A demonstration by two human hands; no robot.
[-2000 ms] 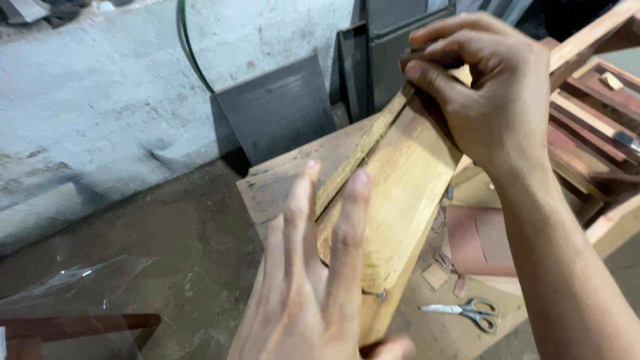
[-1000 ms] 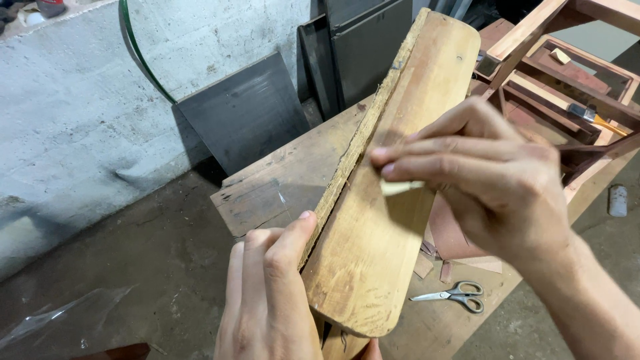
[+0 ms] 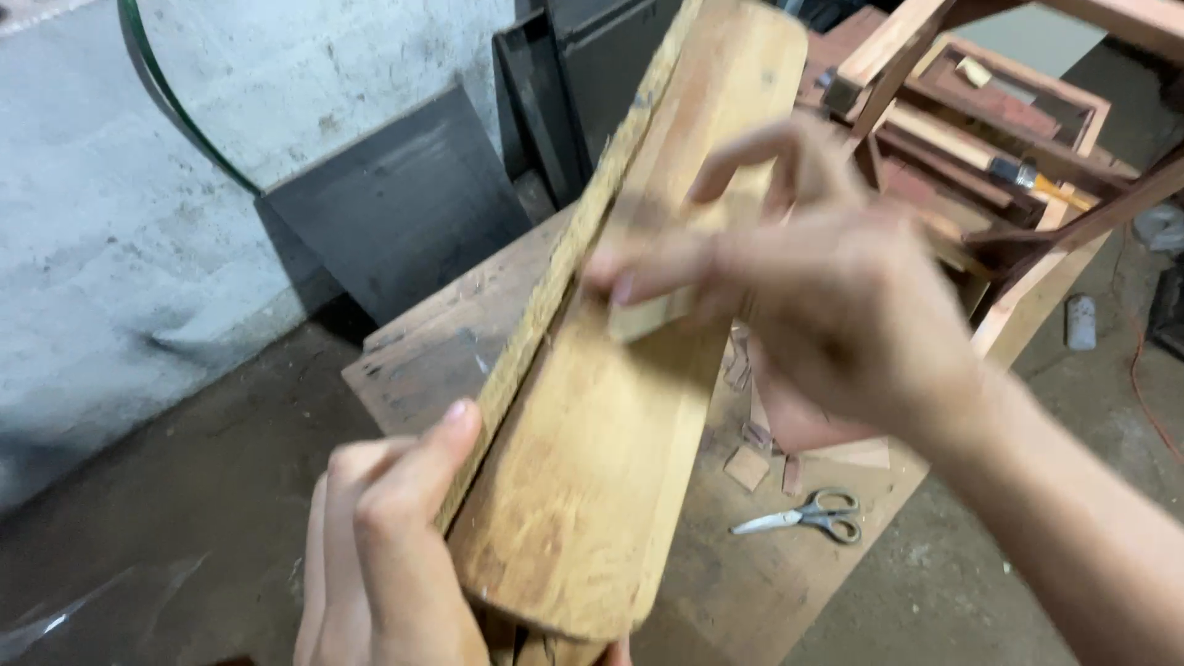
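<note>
A long wooden board (image 3: 592,462) with rounded corners slants up through the middle of the view, a rough-edged wooden strip (image 3: 564,250) running along its left side. My left hand (image 3: 398,546) grips the lower left of this wooden piece, fingers along the rough strip and a fingertip showing beneath the bottom end. Blurred by motion, my right hand (image 3: 795,277) is over the middle of the board and pinches a small pale piece (image 3: 647,316) at the board's face; its material cannot be told.
Scissors (image 3: 814,520) and small scraps (image 3: 746,468) lie on the wooden worktable (image 3: 740,592). Wooden frames (image 3: 1027,139) and a paintbrush (image 3: 1036,180) are at the upper right. A dark panel (image 3: 407,203) leans against the white wall (image 3: 231,83).
Two seconds ago my right hand was at the board's upper end; it has come down to the middle with the small pale piece. My left hand has moved from over the board to its left edge.
</note>
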